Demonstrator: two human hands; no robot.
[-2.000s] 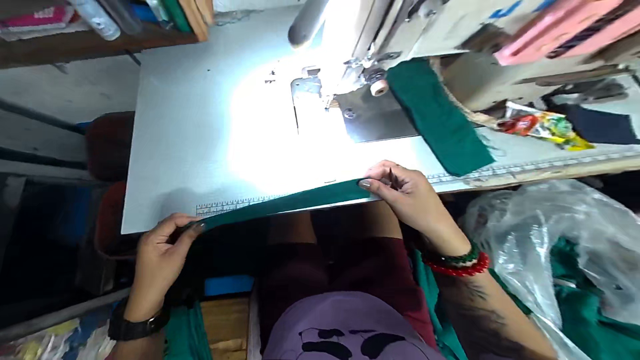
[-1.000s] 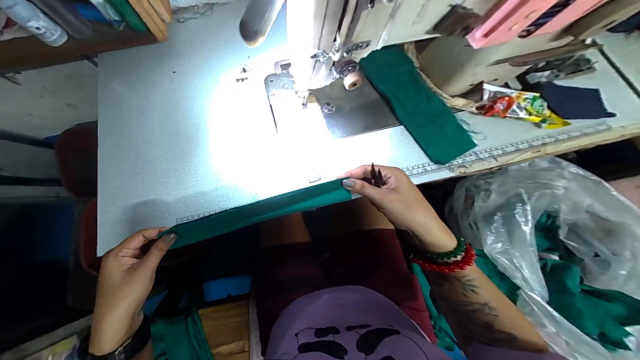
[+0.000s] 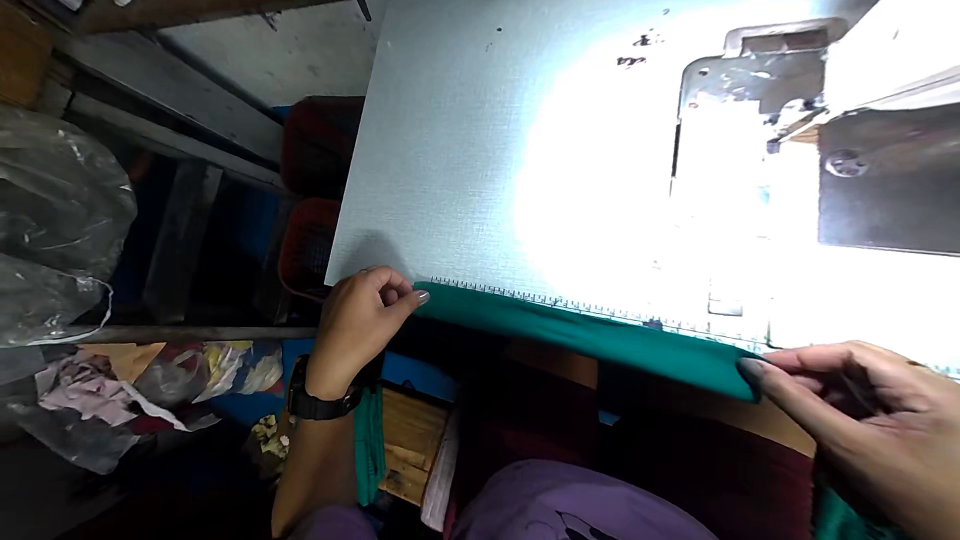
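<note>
A folded strip of green fabric (image 3: 592, 334) stretches along the front edge of the sewing machine table (image 3: 442, 165), beside a printed measuring scale (image 3: 517, 294). My left hand (image 3: 367, 322) pinches its left end between thumb and fingertips near the table's left corner. The right end is pinched by my right hand (image 3: 847, 397). Something dark shows inside my right palm, too unclear to name. Above the strip lies the machine's metal needle plate area (image 3: 757, 112), partly washed out by bright lamp light.
Red plastic baskets (image 3: 311, 240) stand left of the table. A clear plastic bag (image 3: 60, 217) is at the far left, with fabric and paper scraps (image 3: 105, 397) below it. More green fabric (image 3: 369, 446) hangs beside a wooden surface (image 3: 405, 442) near my left forearm.
The view has swung left and closer to the table. Both hands still hold the green strip by its ends along the scale.
</note>
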